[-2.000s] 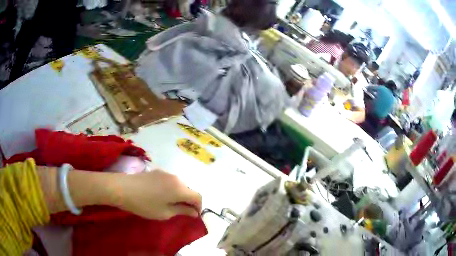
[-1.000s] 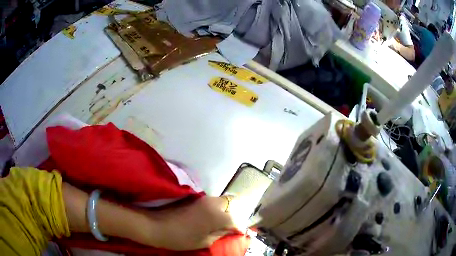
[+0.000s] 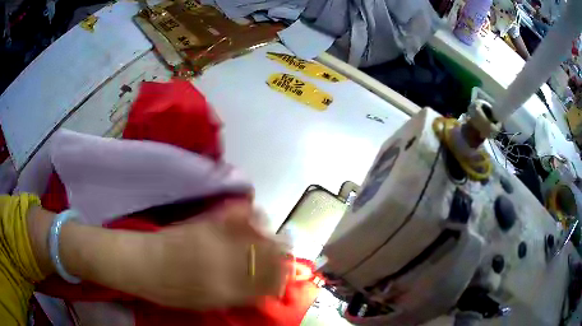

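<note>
My left hand [image 3: 223, 261], blurred, with a pale bangle and yellow sleeve, reaches in from the left. Its fingers are on the red garment piece [image 3: 175, 121], close to the brightly lit needle area [image 3: 319, 280]. The garment's pale reverse [image 3: 134, 175] is folded up beside the hand, with a dark opening along it. Red cloth also lies under the hand and reaches the needle area. The cream sewing machine head [image 3: 395, 223] stands right of the hand. The fingertips are hard to make out. My right hand is not in view.
On the white table [image 3: 268, 146] are yellow stickers [image 3: 298, 91] and a brown taped packet [image 3: 204, 35]. A grey cloth bundle [image 3: 376, 28] lies beyond. A pale metal plate with a dark outline [image 3: 313, 210] is left of the machine head. A lilac cone [image 3: 472, 19] stands farther back.
The view has swung down toward the machine. The left hand and red cloth are now at the needle area. The cloth has folded over, showing more pale reverse and a raised red part.
</note>
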